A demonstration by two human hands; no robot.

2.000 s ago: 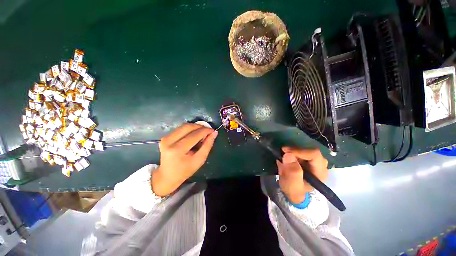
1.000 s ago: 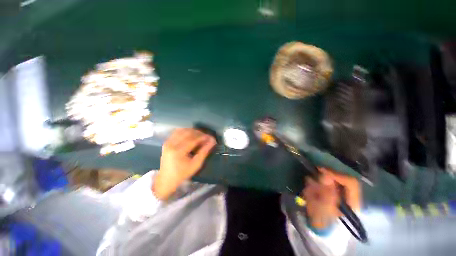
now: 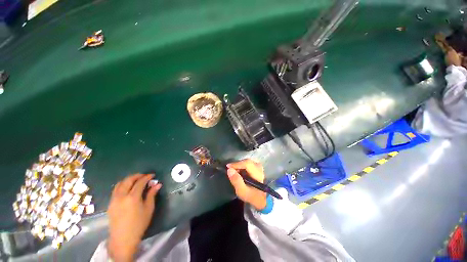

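My right hand holds the black soldering iron, its front end pointing at the small circuit board with orange spots; the exact tip contact is unclear. My left hand is left of the board, its fingertips closed around a small white block, mostly hidden by the fingers. A white disc with a dark centre lies between my hands. A loose pile of silver-white and orange cells lies at the left.
A tan pot with grey beads stands behind the board. Right of it are the black fan and a pale lamp with cables. A partly assembled unit lies far left. Blue bins are below the bench. Another person's hand shows far right.
The view has turned and widened. My left hand has moved from beside the board toward the pile, no longer holds the thin wire and now has a small white block. My right hand still holds the iron.
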